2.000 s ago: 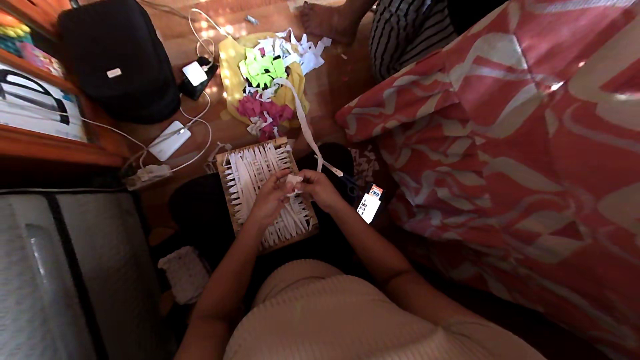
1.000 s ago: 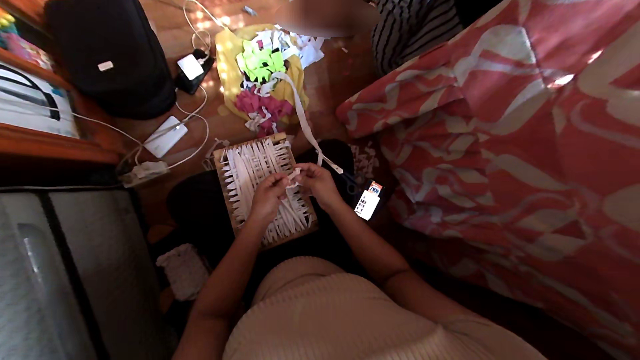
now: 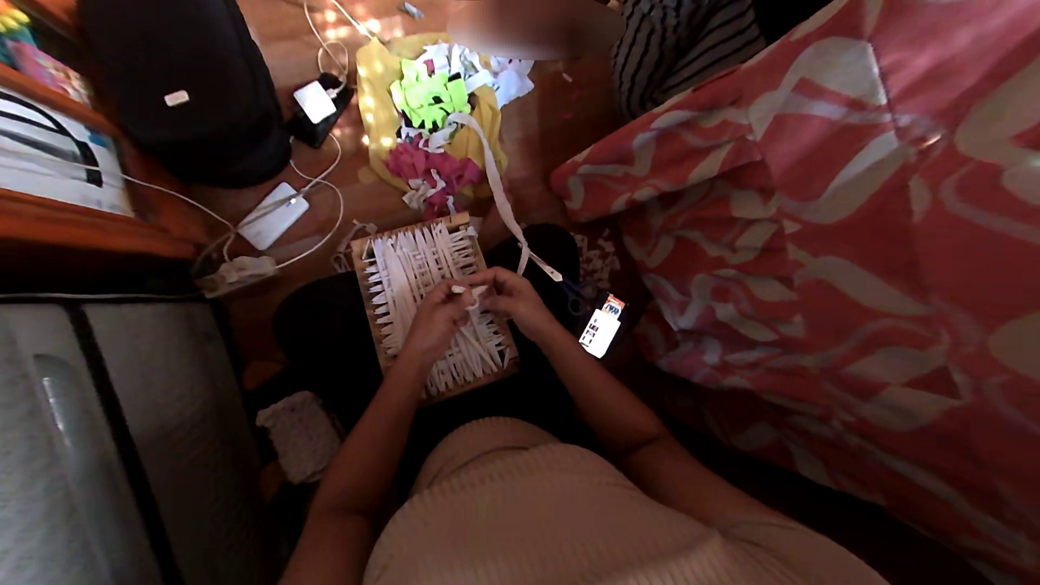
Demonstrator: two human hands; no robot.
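A wooden peg-frame loom (image 3: 390, 276) rests on my lap, strung with white fabric strips. Over its middle, my left hand (image 3: 443, 317) and my right hand (image 3: 512, 301) are close together, fingers pinching a small pale fabric strip (image 3: 475, 294) between them. A long white strip (image 3: 497, 183) runs from the pile of scraps down to my right knee, near dark-handled scissors (image 3: 575, 294). Neon green fabric scraps (image 3: 431, 93) and magenta scraps (image 3: 435, 166) lie with white ones on a yellow cloth (image 3: 378, 77) beyond the loom.
A lit phone (image 3: 601, 331) lies at the right, beside a red patterned cloth (image 3: 780, 179). On the left are a power strip (image 3: 240, 275), white cables, a white device (image 3: 276, 215) and a black bag (image 3: 183, 89). Another person's striped clothing (image 3: 691, 57) shows at the top.
The other person's bare foot at the top, plain two seconds ago, is now a blurred shape. My hands stay over the loom with the fabric strip, their fingers slightly shifted.
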